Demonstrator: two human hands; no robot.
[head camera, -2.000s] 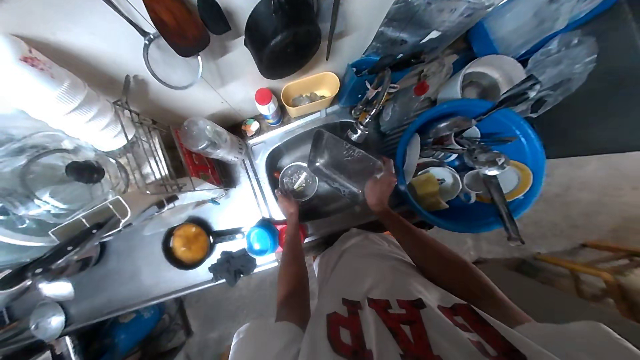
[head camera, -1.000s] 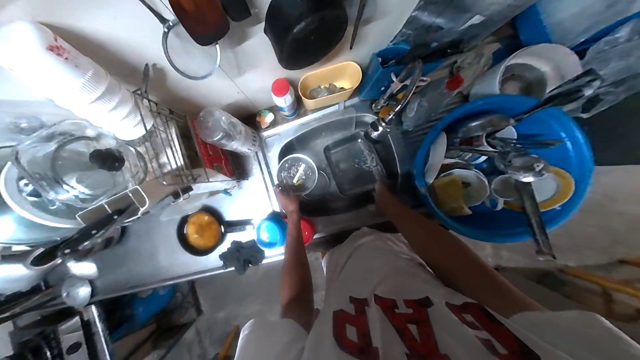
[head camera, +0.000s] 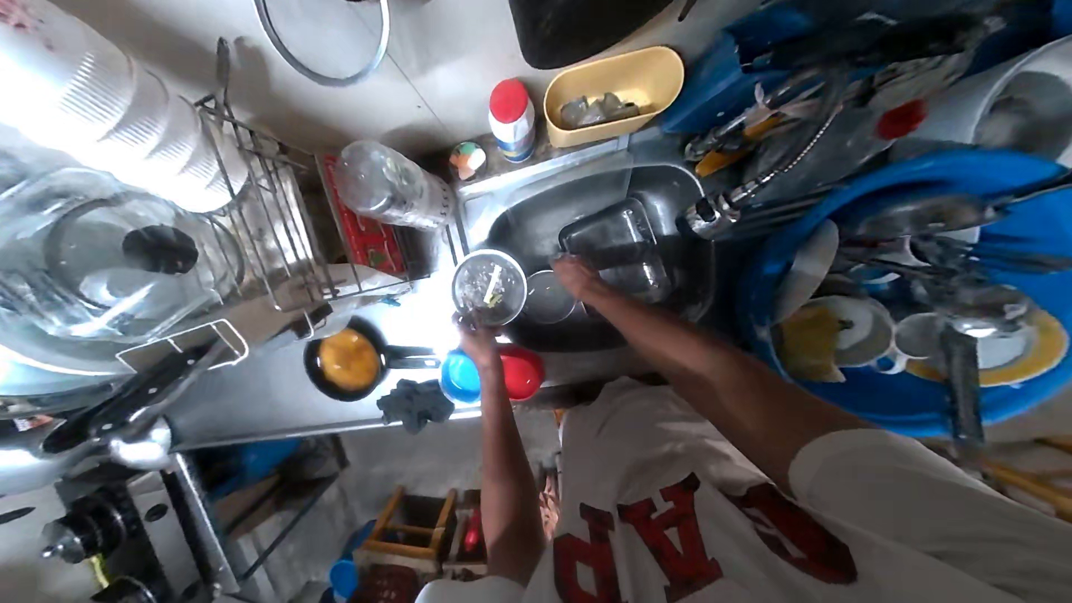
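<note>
My left hand (head camera: 477, 328) grips the near rim of a round strainer or bowl (head camera: 488, 287) with food scraps in it, at the left edge of the sink (head camera: 536, 209). My right hand (head camera: 576, 276) is over the basin, beside a round clear item (head camera: 550, 298) on the sink floor; whether its fingers hold anything is unclear. A clear rectangular container (head camera: 645, 260) lies in the basin, partly behind my right hand and forearm. The faucet (head camera: 712, 214) is at the basin's right.
A blue basin (head camera: 754, 335) piled with dishes and utensils stands right. On the left counter are a small frying pan (head camera: 347, 358), blue (head camera: 461, 375) and red (head camera: 521, 373) bowls and a dark cloth (head camera: 414, 405). Behind the sink stand a red-capped bottle (head camera: 511, 121) and yellow tub (head camera: 614, 94).
The rectangular container, held by my right hand two seconds ago, now lies in the sink. My right hand has moved left toward the round strainer or bowl.
</note>
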